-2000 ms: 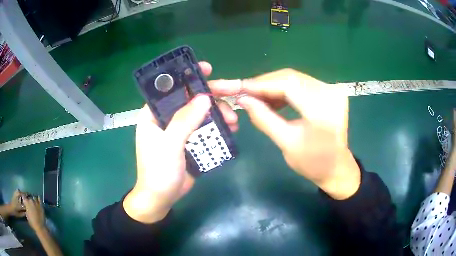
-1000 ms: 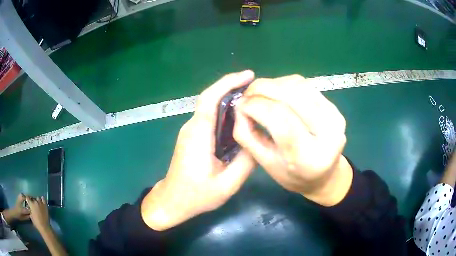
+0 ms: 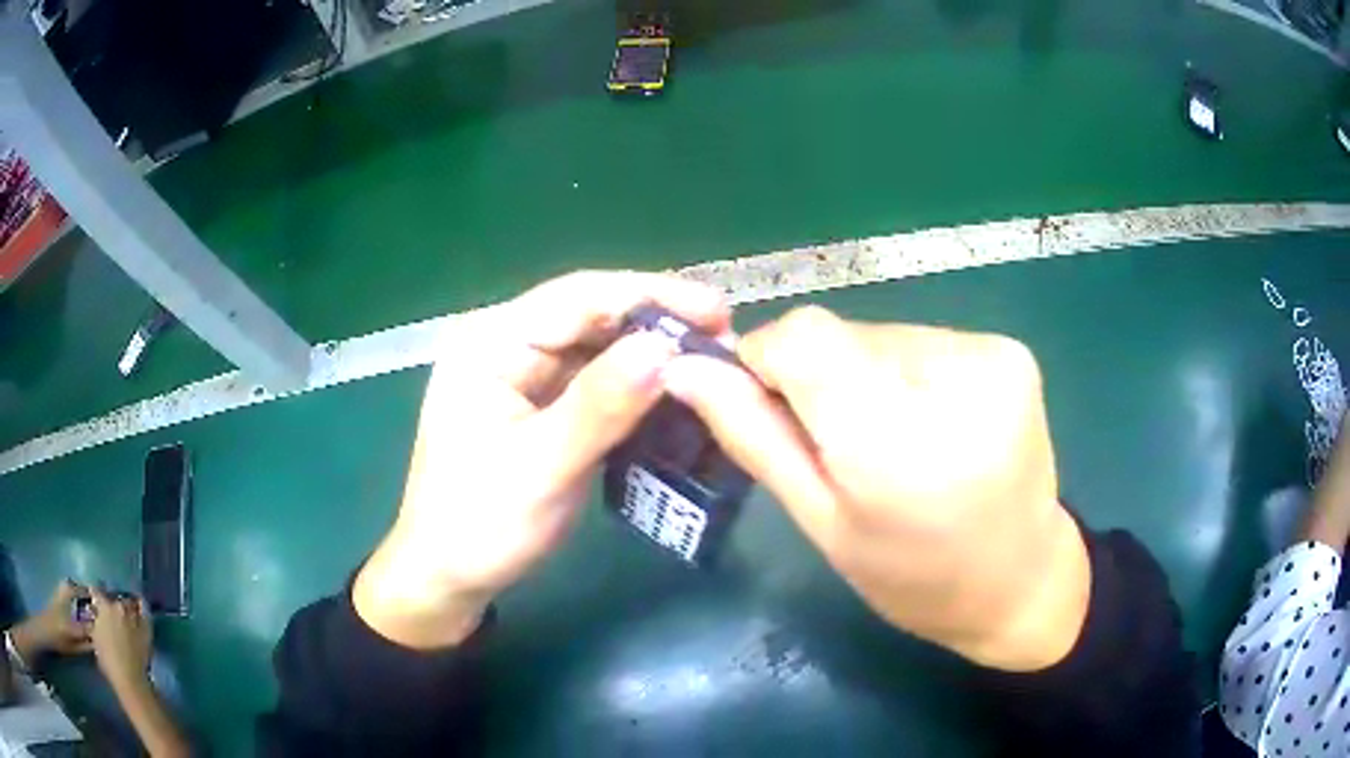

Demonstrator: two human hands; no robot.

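The black phone housing (image 3: 681,444) is held tilted between both hands above the green surface, its pale dotted keypad (image 3: 665,512) showing at the lower end. My left hand (image 3: 511,430) grips the housing from the left, with thumb and fingers near its upper end. My right hand (image 3: 903,459) closes its thumb and fingers on the upper right end of the housing, touching it. The fingers hide most of the upper housing, the round disc and any wires. I cannot tell whether a small part is pinched between the fingertips.
A grey post (image 3: 178,245) and a pale metal strip (image 3: 948,255) cross the green surface. A yellow-edged unit (image 3: 640,65) and small dark units (image 3: 1202,108) lie beyond. A flat black phone (image 3: 166,530) and a person's hands are at left; white rings (image 3: 1316,378) and a dotted sleeve are at right.
The housing has turned and tipped so the keypad shows again at its lower end. My hands have closed around its upper end. The yellow-edged unit and the small units have shifted left.
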